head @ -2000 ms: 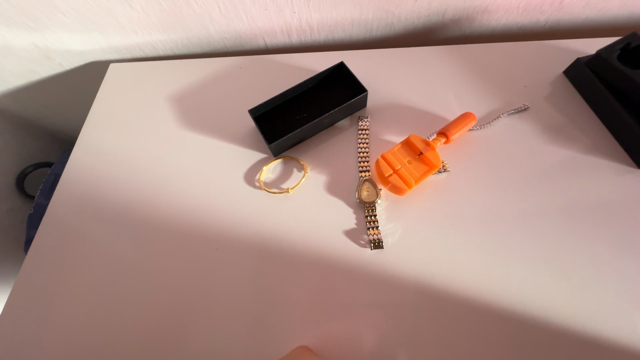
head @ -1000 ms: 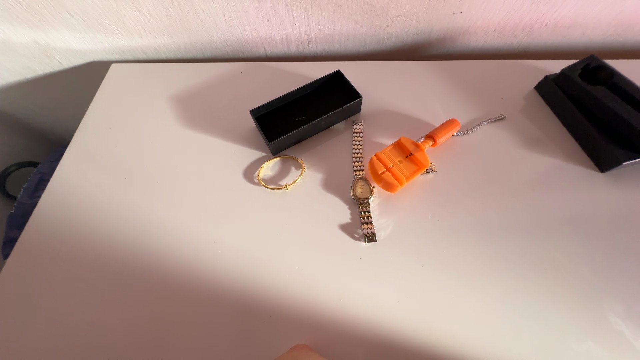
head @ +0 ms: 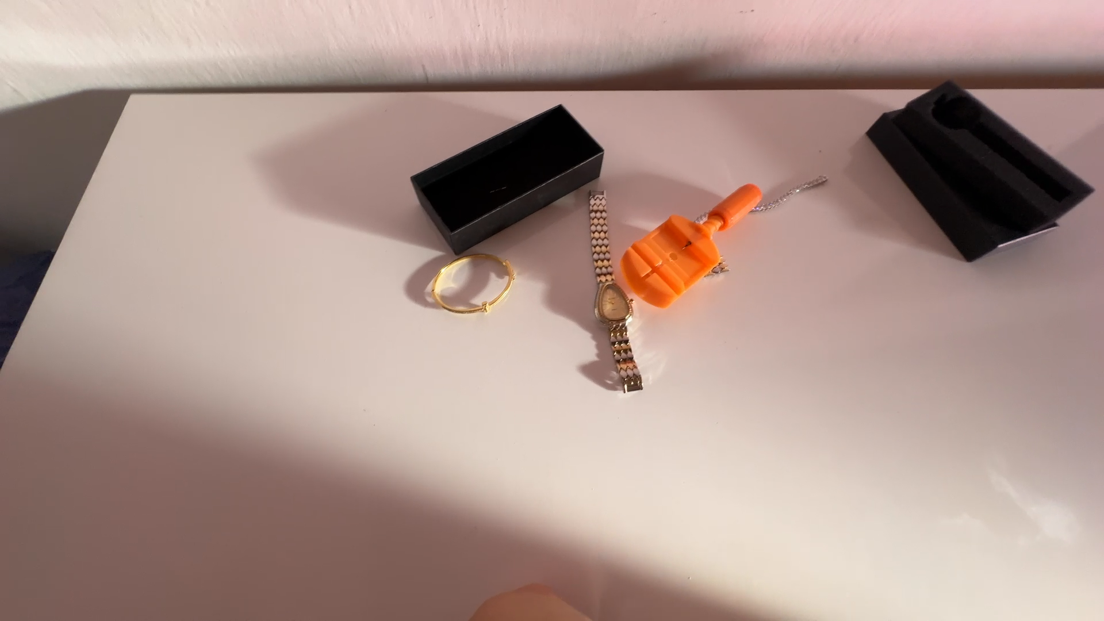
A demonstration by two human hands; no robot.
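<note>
Neither of my hands can be made out; a small patch of bare skin (head: pixel 530 604) shows at the bottom edge, and which body part it is, I cannot tell. A two-tone metal watch (head: pixel 613 304) lies stretched out on the white table, dial up. Just right of its dial rests an orange plastic watch-link remover (head: pixel 671 260) with its handle to the upper right. Part of a silvery chain (head: pixel 792 193) emerges from behind that handle. To the watch's left lies a gold bangle (head: pixel 473 285), below a black open-topped box (head: pixel 528 203).
At the right, a black foam insert (head: pixel 1009 164) with a shaped recess sits tilted on the white tabletop (head: pixel 345 483). A pale wall (head: pixel 483 43) rises behind the table's back edge. Something dark blue (head: pixel 21 297) is partly visible beyond the left edge.
</note>
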